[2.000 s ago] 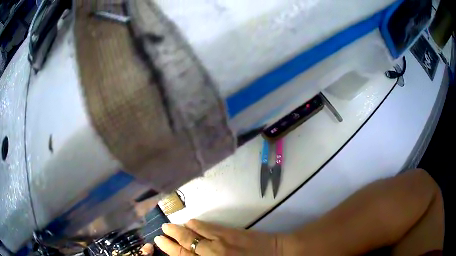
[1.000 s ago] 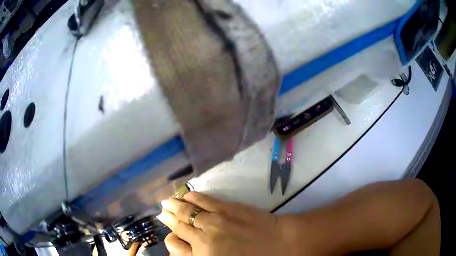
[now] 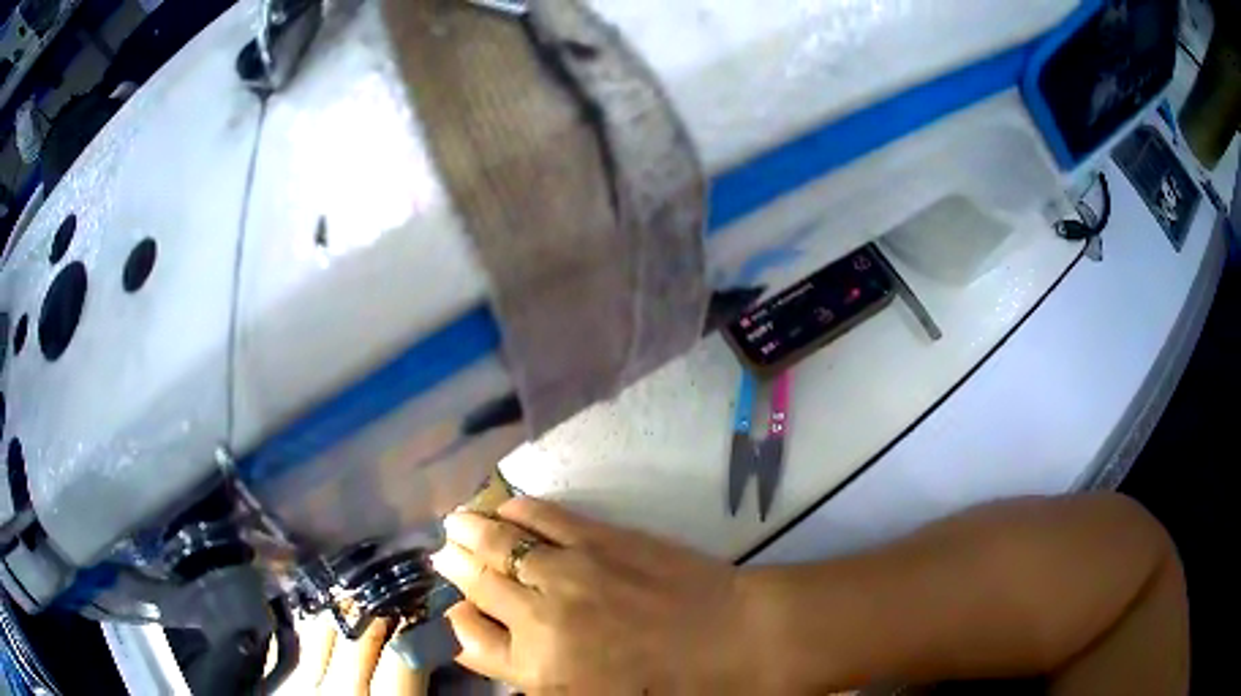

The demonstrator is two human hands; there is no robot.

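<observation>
The white sewing machine head (image 3: 368, 163) with a blue stripe spans the view. My right hand (image 3: 544, 592), with a ring, lies palm down at the bottom centre, beside the metal parts (image 3: 374, 585) at the head's lower left end. Its fingertips are at the tan block (image 3: 495, 492). My left hand (image 3: 351, 661) shows only as a few brightly lit fingers at the bottom edge, below those parts. A small dark grey piece, seemingly fabric (image 3: 430, 639), shows between the hands. The hands hide most of it, and the needle is not visible.
A phone (image 3: 817, 310) with a lit screen lies on the white machine bed (image 3: 898, 394). Snips (image 3: 758, 469) with blue and pink handles lie below it, and a thin metal rod (image 3: 912, 292) beside it. A cloth band (image 3: 572, 218) wraps the head. A blue-edged panel (image 3: 1109, 82) is upper right.
The view has shifted, showing more of the head's left end. My right hand has moved over the dark strip, covering much of it and the tan block. More of the phone's screen shows. More left fingers show.
</observation>
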